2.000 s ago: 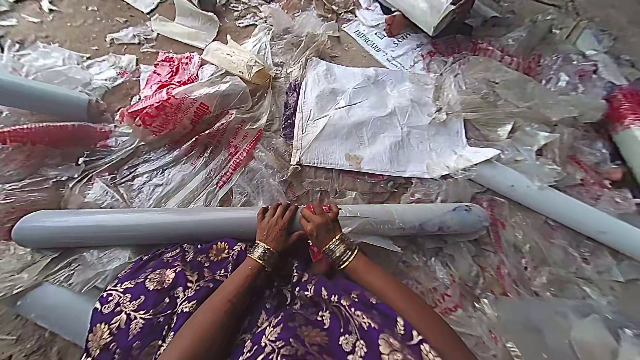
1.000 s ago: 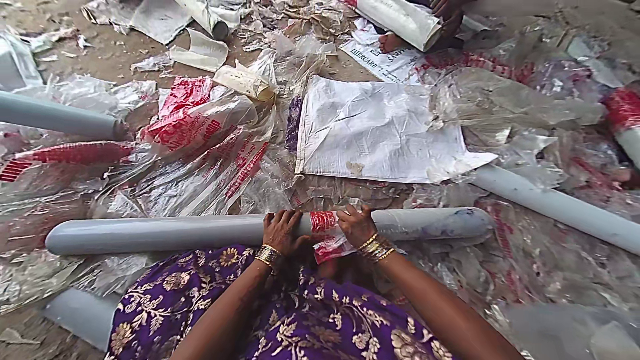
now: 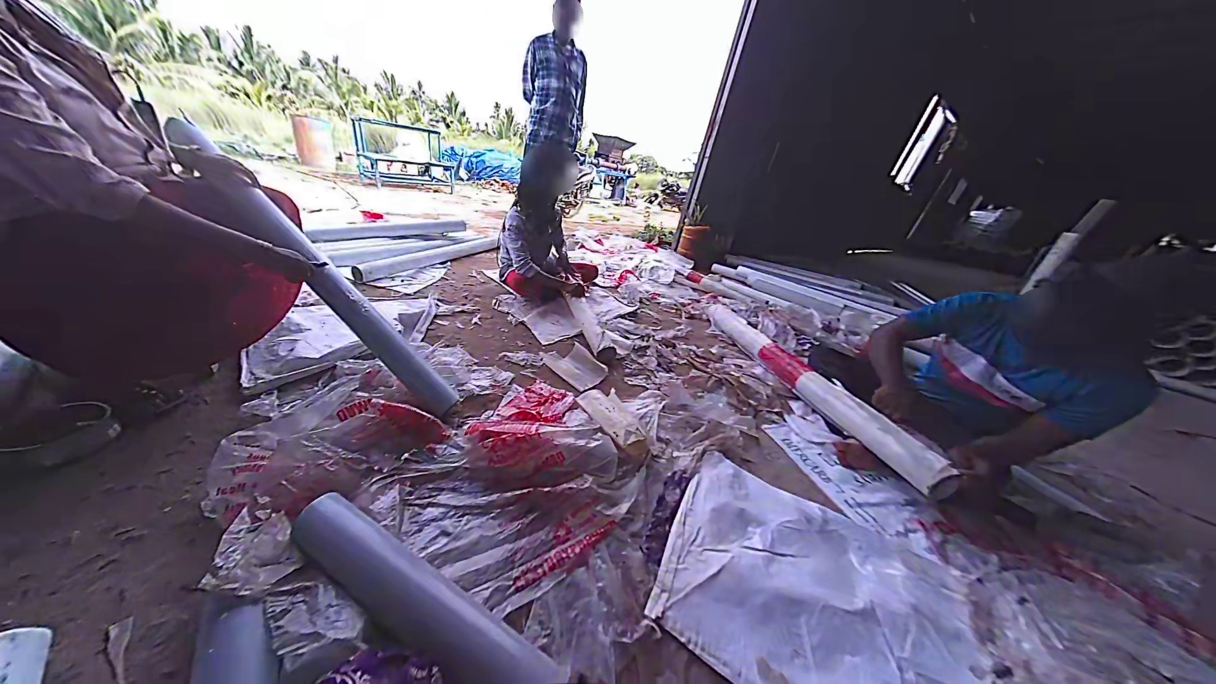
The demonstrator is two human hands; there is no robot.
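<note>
Neither my left hand nor my right hand shows in the head view. A grey plastic pipe [image 3: 418,589] lies slantwise at the bottom, its upper end on crumpled clear plastic film with red print [image 3: 532,446]. Purple patterned cloth [image 3: 380,669] of my clothing shows at the bottom edge beside it. Another piece of grey pipe [image 3: 233,641] lies at the lower left. To the right a white woven sheet [image 3: 798,579] is spread over the film. Whether my hands touch the pipe is hidden.
At left a person holds a slanted grey pipe [image 3: 351,304]. At right a seated person in blue handles a white pipe with a red band [image 3: 855,418]. Farther off, one person sits and another stands. More pipes [image 3: 408,242] lie behind, near a blue metal frame [image 3: 404,152].
The view has swung up and to the left, bringing in other people and the yard. My hands, on the grey pipe a second ago, are out of sight.
</note>
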